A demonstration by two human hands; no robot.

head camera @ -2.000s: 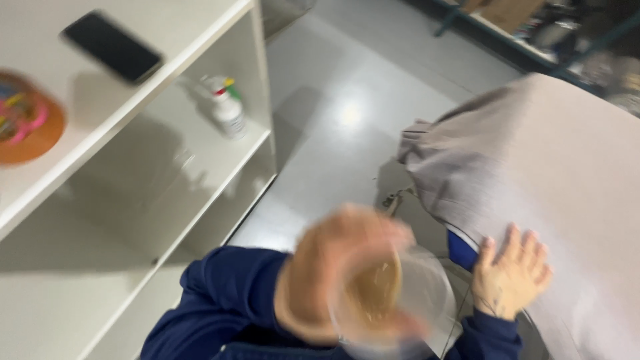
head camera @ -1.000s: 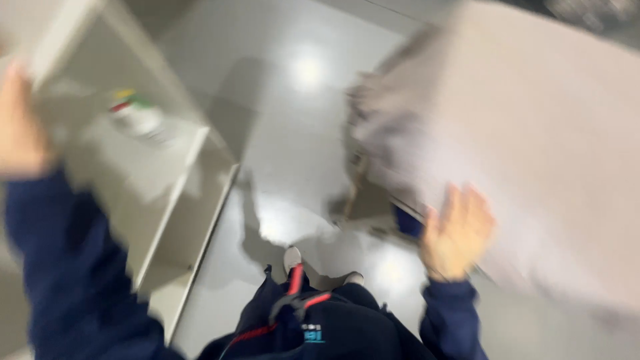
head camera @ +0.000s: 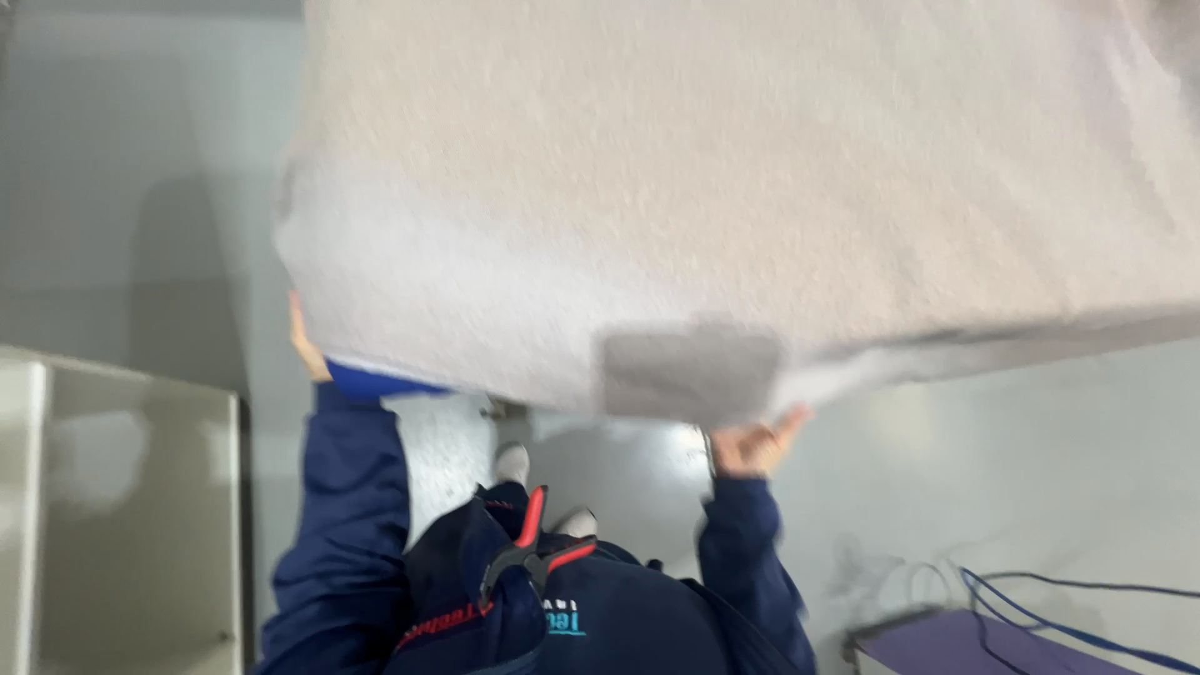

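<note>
A light beige fabric cover (head camera: 712, 187) spreads over a large flat-topped piece, with a darker grey patch (head camera: 692, 370) at its near edge. My left hand (head camera: 306, 342) lies against the left side of the cover, its fingers mostly hidden; whether it grips the cloth cannot be told. A blue piece (head camera: 384, 377) shows beneath the cover beside that wrist. My right hand (head camera: 757, 442) is at the near edge, to the right of the grey patch, its fingertips at the cloth. A black and red spring clamp (head camera: 532, 553) hangs on the front of my dark clothing.
A white shelf unit (head camera: 141, 506) stands at the lower left. At the lower right is a purple-topped object (head camera: 975, 645) with blue and black cables (head camera: 1041, 623) over and beside it. Grey floor (head camera: 937, 478) shows around the covered piece.
The view has swung toward the covered piece. My left hand, which held a clear container two seconds ago, has moved from the shelf side to the cover's left side. The container is out of view.
</note>
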